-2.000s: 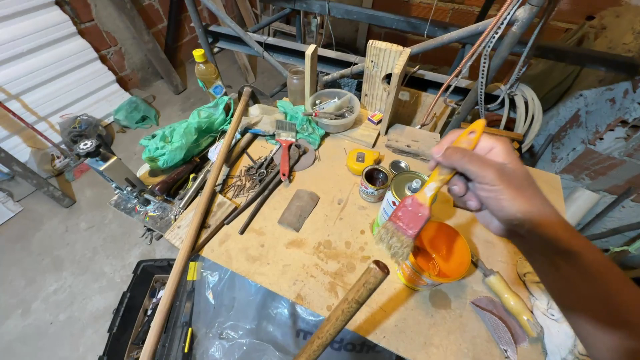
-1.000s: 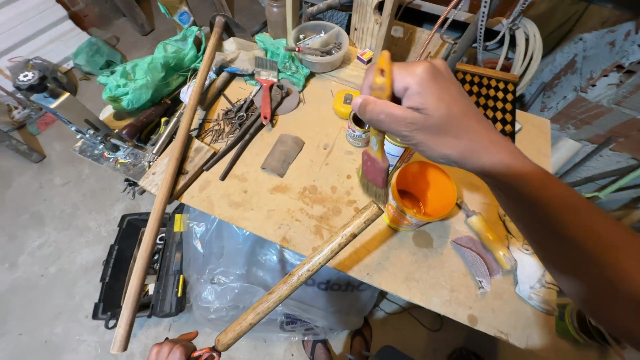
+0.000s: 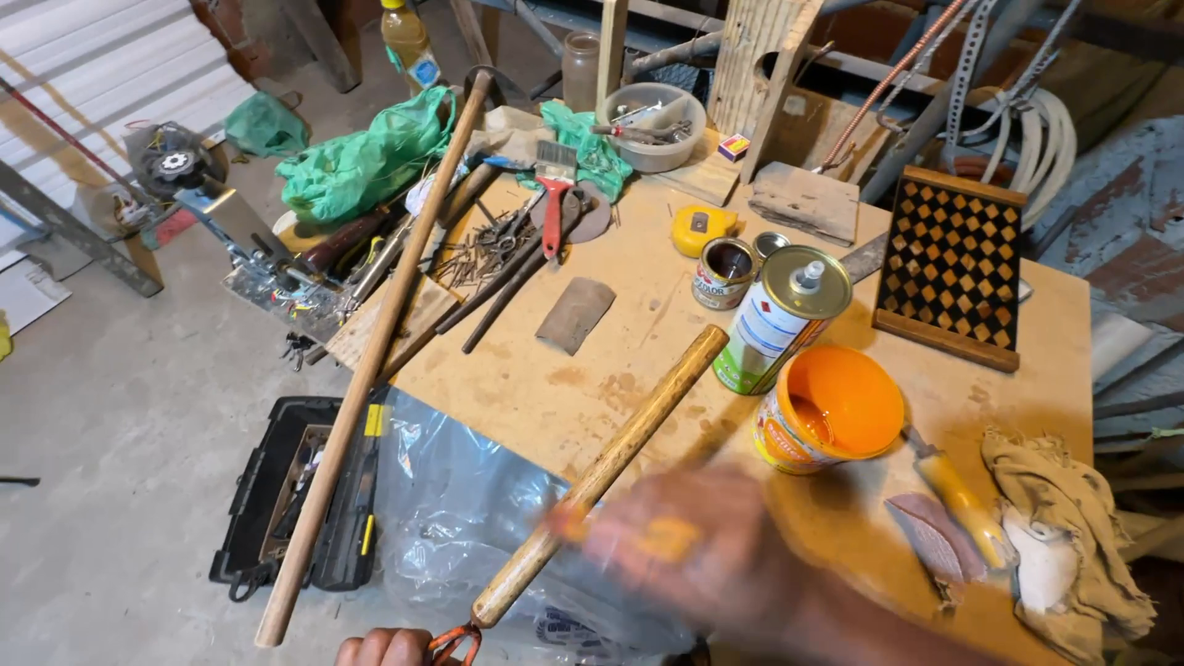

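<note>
At the bottom edge my left hand [image 3: 387, 647] grips an orange metal loop [image 3: 455, 640] at the lower end of a wooden handle [image 3: 601, 476]. The handle slants up to the right, its far end over the table. My right hand [image 3: 703, 536], blurred by motion, holds a yellow-handled paintbrush [image 3: 671, 536] against the handle's lower half; the bristles are too blurred to make out. An orange plastic tub [image 3: 832, 407] with liquid inside stands beyond the right hand. Behind the tub are a metal solvent can [image 3: 782, 314] and a small open can [image 3: 724, 273] of dark liquid.
A long wooden pole [image 3: 370, 361] leans on the table's left side, above a black toolbox [image 3: 268, 499]. A red-handled brush [image 3: 553, 208], nails, a yellow tape measure [image 3: 703, 229] and a checkered board [image 3: 953, 268] lie or stand behind. Sandpaper [image 3: 936, 536] and a rag [image 3: 1064, 527] are at right.
The right hand with the paintbrush has moved from beside the orange tub down and left onto the handle's lower part. My left hand still holds the lower end.
</note>
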